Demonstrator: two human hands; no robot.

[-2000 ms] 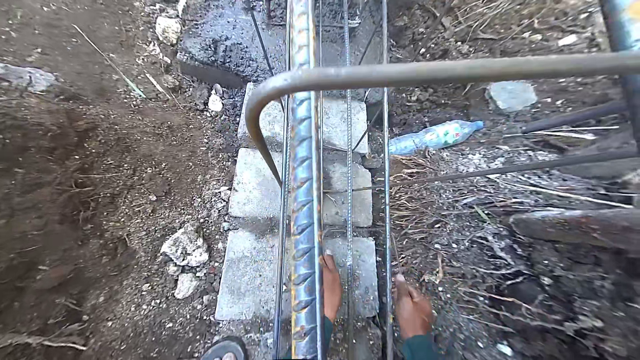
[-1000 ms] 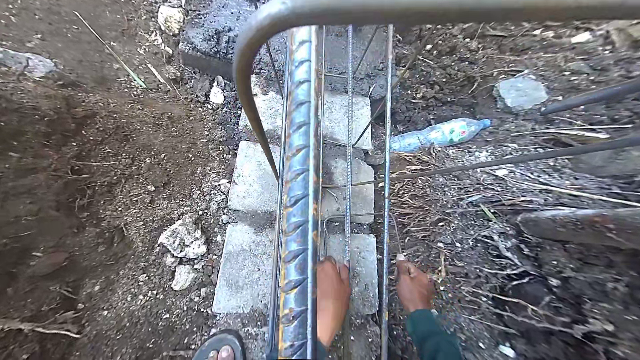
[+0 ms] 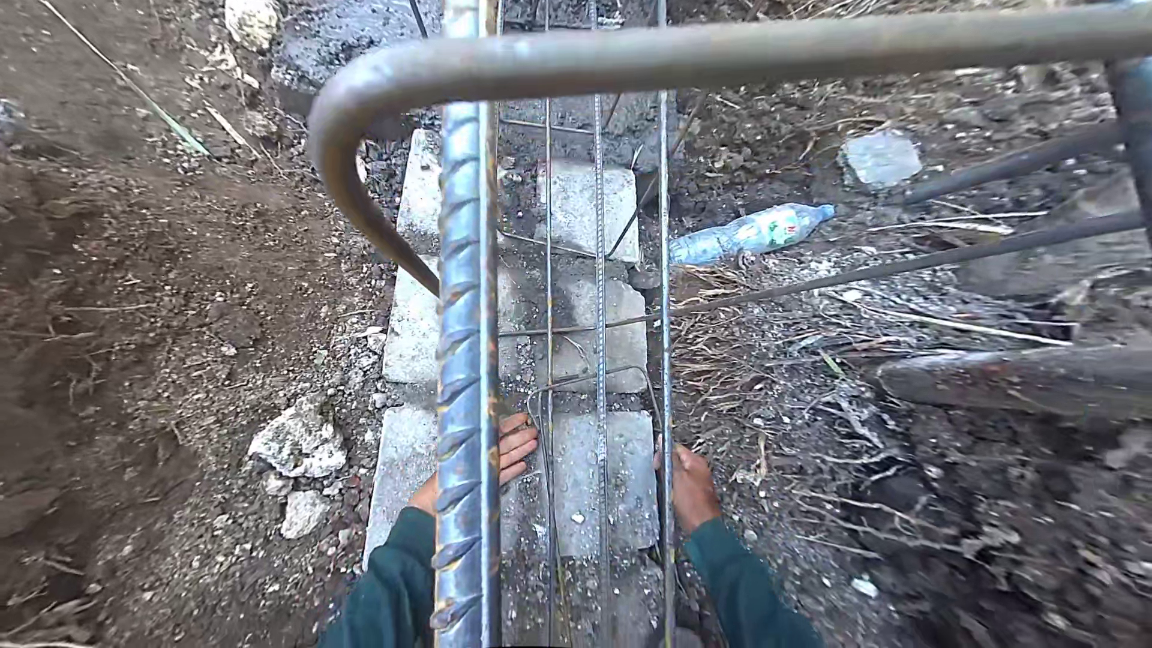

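Note:
Several steel rebars run lengthwise over a row of concrete blocks. Partly behind the thick ribbed rebar (image 3: pixel 461 360), my left hand (image 3: pixel 515 448) has its fingers spread beside a bent thin wire stirrup (image 3: pixel 589 378). My right hand (image 3: pixel 691 486) is at the right thin rebar (image 3: pixel 666 360), its fingers curled at the stirrup's right side; the rebar partly hides the fingertips. Between my hands lies a concrete block (image 3: pixel 605 486), with another thin ribbed rebar (image 3: pixel 600 270) passing above it.
A thick bent steel bar (image 3: pixel 720 56) crosses the top, close to the camera. A thin rod (image 3: pixel 810 283) slants off to the right. A crushed plastic bottle (image 3: pixel 756 234), a wooden piece (image 3: pixel 1017 378) and roots lie at right. Rocks (image 3: pixel 301 441) rest on the soil at left.
My left hand has moved left, from between the rebars to behind the thick one, and its fingers are now spread. The bent stirrup shows more plainly between the hands.

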